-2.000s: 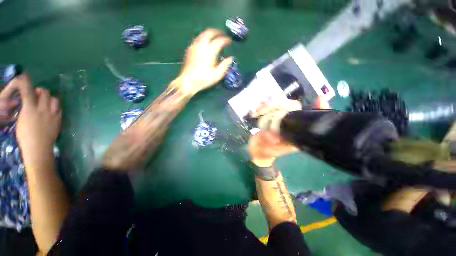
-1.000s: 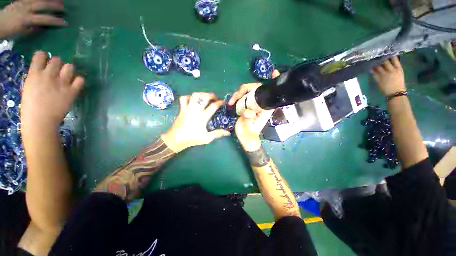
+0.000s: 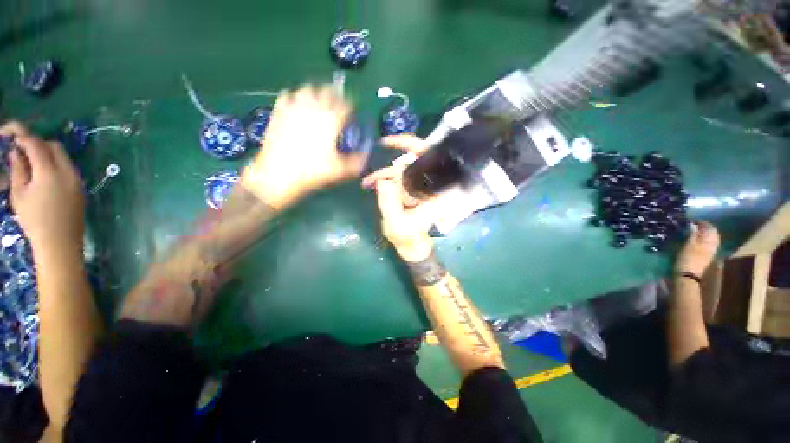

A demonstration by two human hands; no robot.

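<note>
My left hand (image 3: 299, 147) is blurred, left of the screwdriver, with a blurred blue-and-white round unit (image 3: 352, 137) at its fingertips. My right hand (image 3: 405, 216) is closed around the thick black electric screwdriver (image 3: 455, 160); its bit is not visible. Another corded unit (image 3: 398, 121) lies just above my right fingers. A unit with a cord (image 3: 223, 137) and a paler unit (image 3: 221, 189) lie left of my left hand, one more partly behind it. Another unit (image 3: 350, 48) lies farther back.
A white-grey feeder box (image 3: 507, 177) stands behind and right of the screwdriver, under a grey metal arm (image 3: 598, 60). Black small parts (image 3: 641, 201) are heaped at right. Neighbours' hands show at left (image 3: 48, 186) and right (image 3: 697, 251). A cardboard box (image 3: 758, 277) is far right.
My left hand has moved up and left from the screwdriver with the unit. The screwdriver and my right hand have separated from that unit. The right neighbour's hand is now below the black heap.
</note>
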